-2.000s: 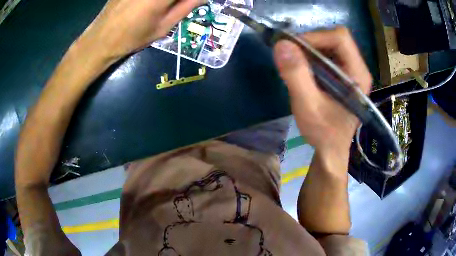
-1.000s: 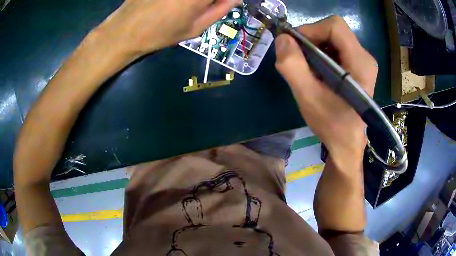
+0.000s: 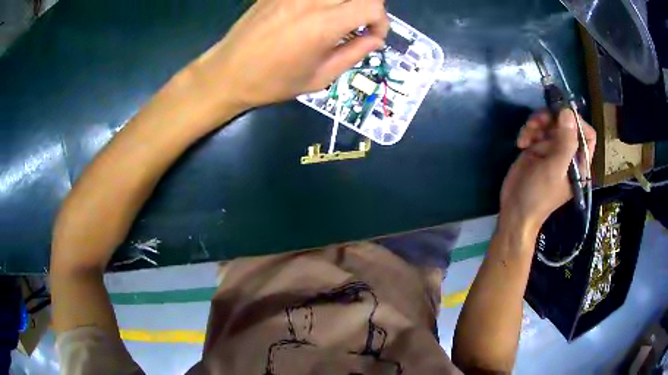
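The white power strip housing [image 3: 394, 137] lies open on the dark green bench. The circuit board [image 3: 362, 84] inside it has a yellow component and green, red and dark lead wires. A brass contact strip [image 3: 337, 157] hangs from a white wire [image 3: 335, 132] and lies in front of the housing. My left hand [image 3: 293, 55] is over the housing's upper left part, fingers curled; what they hold, if anything, is unclear. My right hand [image 3: 542, 165] grips the soldering iron [image 3: 555, 95] at the right, away from the housing, tip upward.
A black parts box [image 3: 554, 282] with spare brass strips [image 3: 604, 256] sits at the bench's right edge. A wooden tray [image 3: 624, 154] is behind it. A clear fume hood [image 3: 622, 36] is at the upper right. Wire offcuts [image 3: 139, 251] lie near the front edge at left.
My right hand has drawn the soldering iron away from the housing to the right. My left hand stays over the housing. The view has shifted, so the housing appears further right and lower.
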